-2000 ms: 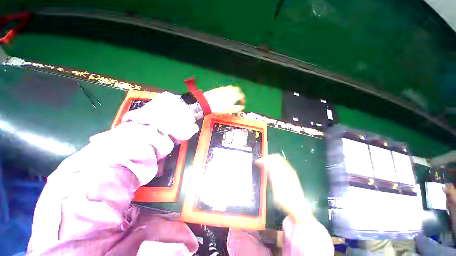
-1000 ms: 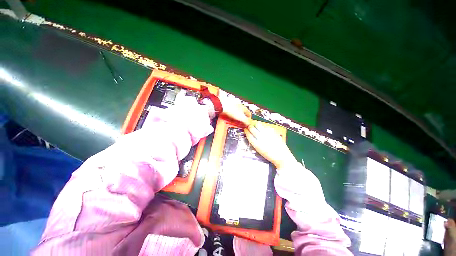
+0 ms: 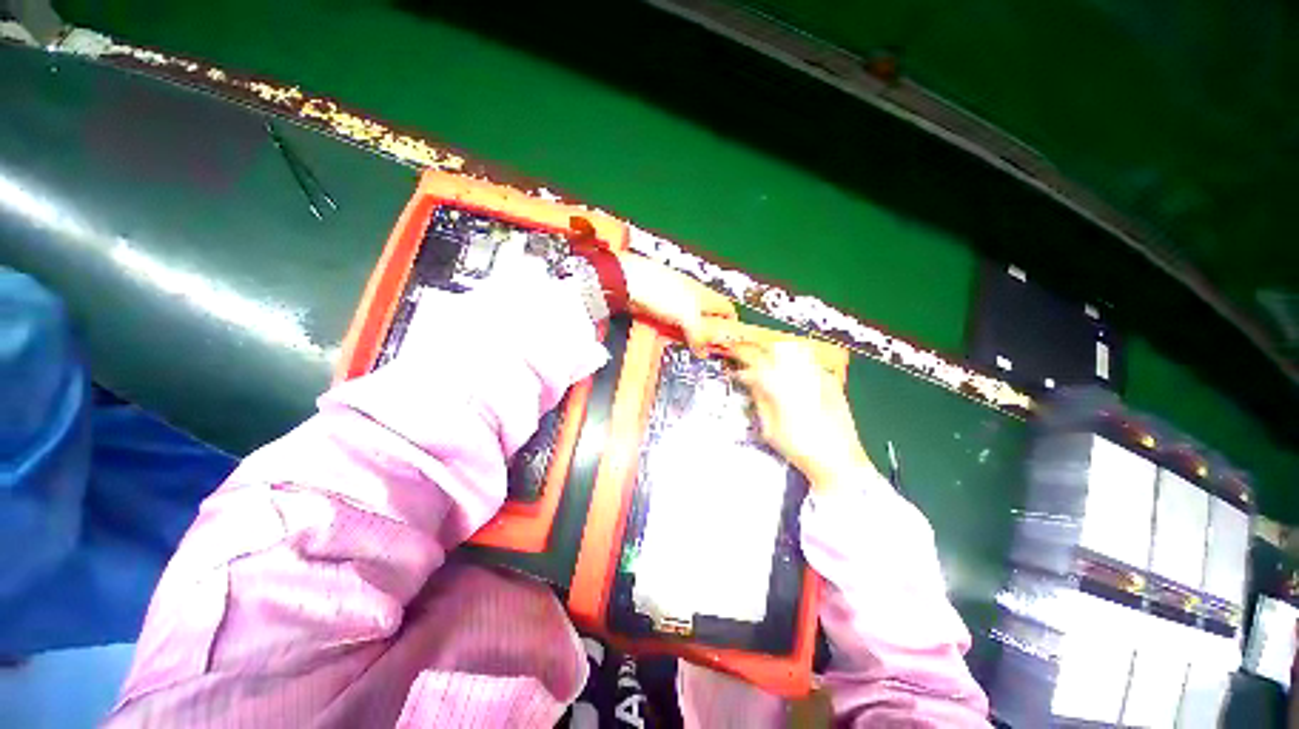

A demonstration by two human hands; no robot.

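Note:
A tablet unit [image 3: 705, 534] with a glaring silver-white middle lies in a red-orange frame [image 3: 610, 499] in front of me. My left hand [image 3: 667, 302] reaches across from the left to the frame's far edge. My right hand [image 3: 801, 406] comes from the right over the far right corner, at the circuit board end [image 3: 694, 373]. The fingertips of both hands are close together there. They are small and blurred, so any part between them cannot be made out. A second framed tablet [image 3: 453, 249] lies to the left, partly under my left sleeve.
Tweezers [image 3: 302, 171] lie on the dark green bench [image 3: 185, 235] at the left. The green conveyor [image 3: 769, 192] runs beyond the chipped edge, with a black panel [image 3: 1047, 325] on it. Trays with white rectangles [image 3: 1157, 520] stand at right. Blue fabric [image 3: 128, 470] shows at left.
My left hand has come back from over the belt to the frame's far edge. My right hand has moved from the tablet's right side up to the board end. The view has shifted.

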